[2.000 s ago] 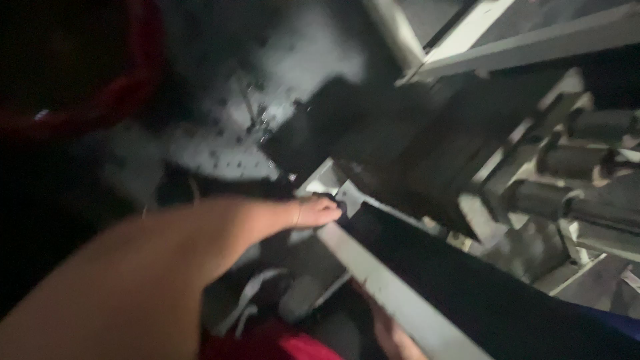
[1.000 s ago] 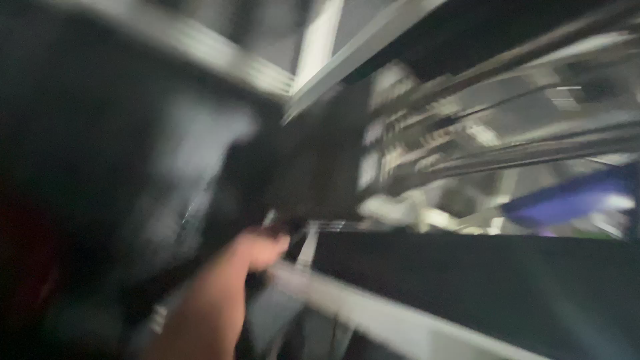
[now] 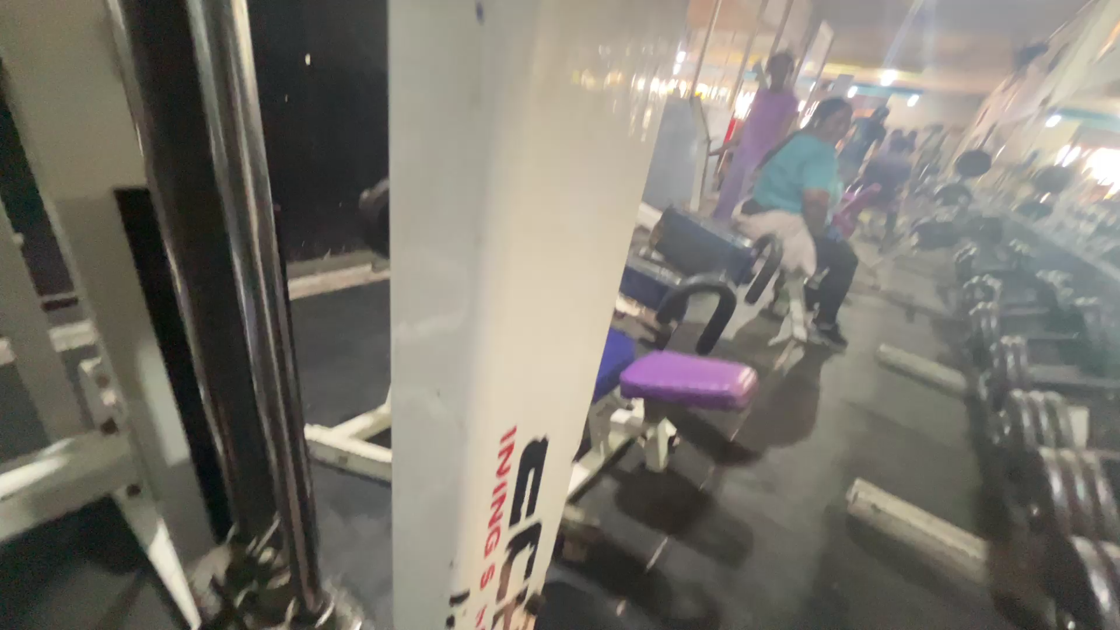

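Neither my left hand nor my right hand shows at this moment. A white upright panel [image 3: 516,289] of a gym machine, bearing writing, fills the middle of the head view close to me. Chrome guide rods [image 3: 254,289] of the machine stand left of it, with a white steel frame [image 3: 70,481] at the lower left. To the right of the panel is a bench with a purple padded seat [image 3: 687,378] and a curved black padded handle [image 3: 704,293] behind it.
A seated person [image 3: 801,188] in a teal top and a standing person [image 3: 766,131] in purple are farther back. Along the right runs a rack of dumbbells [image 3: 1032,411], whose white feet [image 3: 914,525] reach across the dark floor.
The view has swung up from the machine's lower frame to the gym room. A hand seen on or near a pale bar in the earlier frames is out of view.
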